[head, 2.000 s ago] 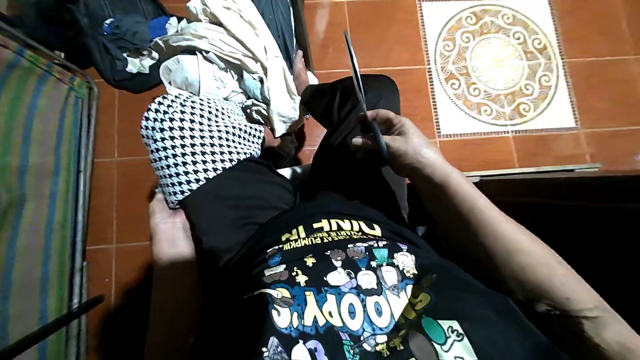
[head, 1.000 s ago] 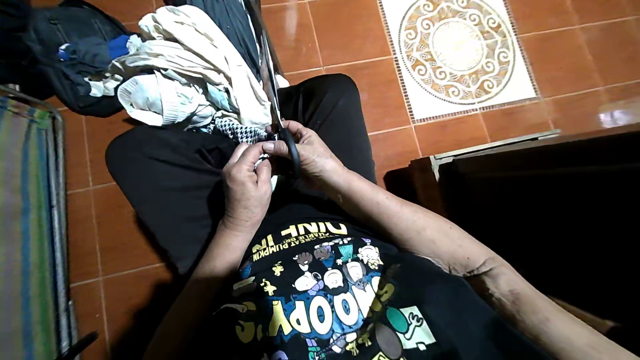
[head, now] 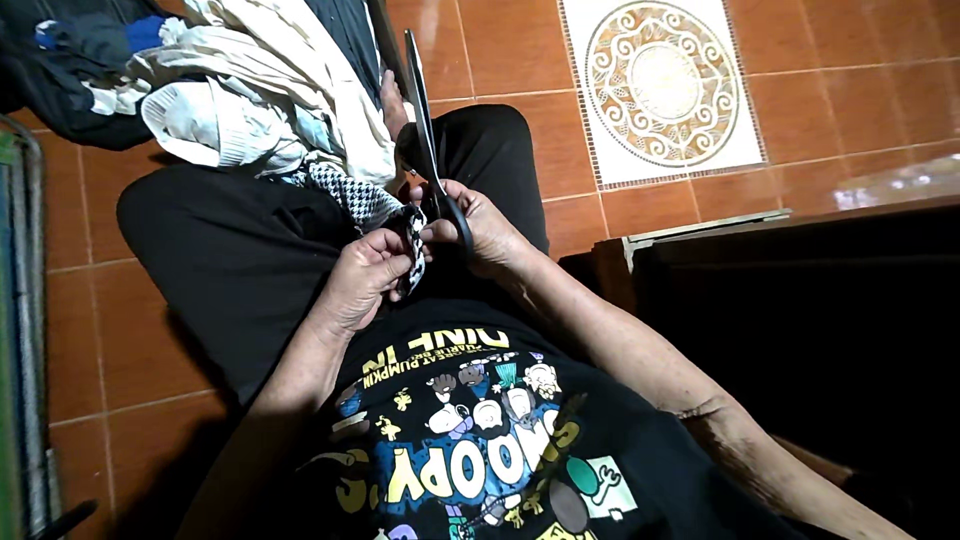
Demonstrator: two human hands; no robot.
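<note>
Black-and-white houndstooth fabric (head: 360,196) lies between my knees, its near edge bunched up over my lap. My left hand (head: 367,279) pinches this edge between thumb and fingers. On its other side my right hand (head: 472,225) holds a pair of scissors (head: 425,120) by the black handle, blades pointing away from me. The right thumb and fingertips also touch the fabric edge. Whether the blades are parted cannot be told.
A heap of cream and white cloth (head: 300,67) lies beyond my knees, beside a black bag (head: 67,82). Dark wooden furniture (head: 750,247) stands at the right, a metal frame with striped cloth (head: 22,315) at the left. A patterned tile (head: 664,82) is set in the floor.
Two seconds ago the houndstooth fabric was spread over a knee, with my left hand low beside the leg. Both hands have since come together at its edge. The scissors remain in my right hand.
</note>
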